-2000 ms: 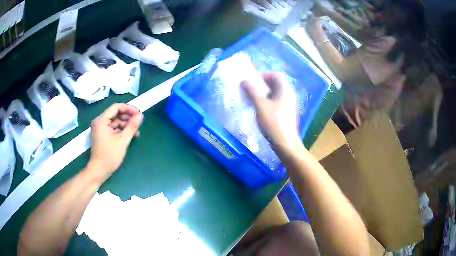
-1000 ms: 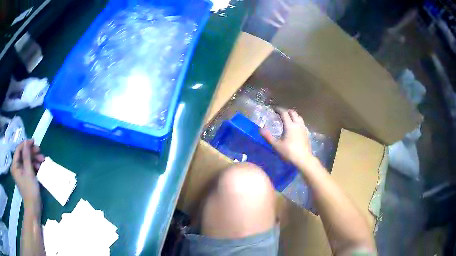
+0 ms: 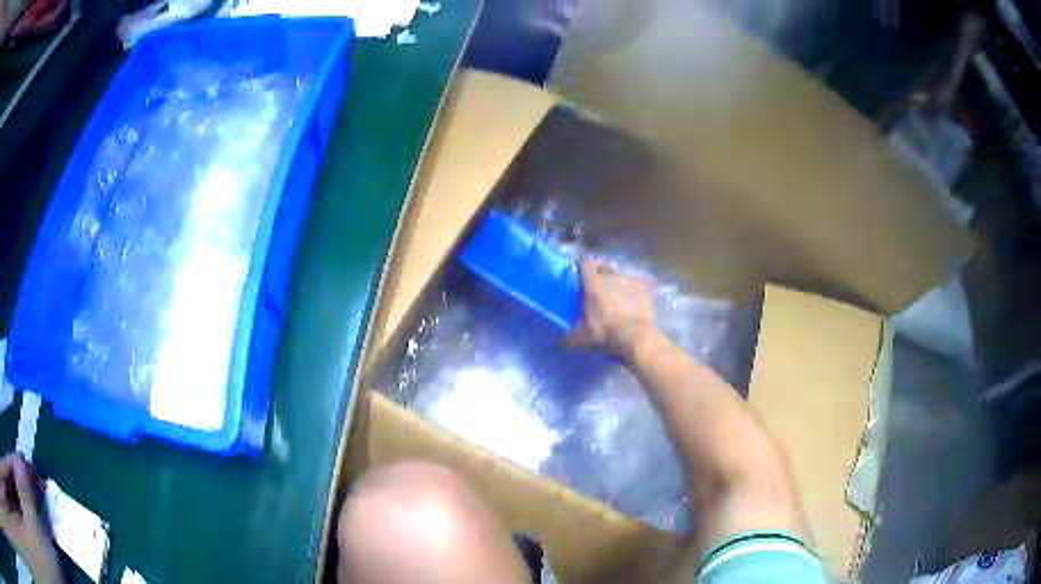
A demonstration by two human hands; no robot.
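Note:
My right hand (image 3: 616, 308) grips the edge of a small blue bin (image 3: 525, 268) inside the open corrugated carton (image 3: 824, 394). The bin is tilted among shiny clear pieces (image 3: 605, 428) that fill the carton's bottom. My left hand (image 3: 21, 499) is at the lower left edge, partly cut off, beside white paper cards (image 3: 78, 530); whether its fingers hold them cannot be told. The large blue tote (image 3: 268, 342) stands on the green worktop, holding clear shiny pieces with bright glare.
The carton's raised flap (image 3: 731, 137) stands on its far side. Crumpled clear plastic (image 3: 936, 319) lies right of the carton. White sheets (image 3: 343, 14) lie behind the tote. My knee (image 3: 422, 525) is against the carton's near side.
My right hand has taken hold of the small blue bin, which has shifted and tilted towards the carton's far left. The view has moved right, leaving my left hand at the edge.

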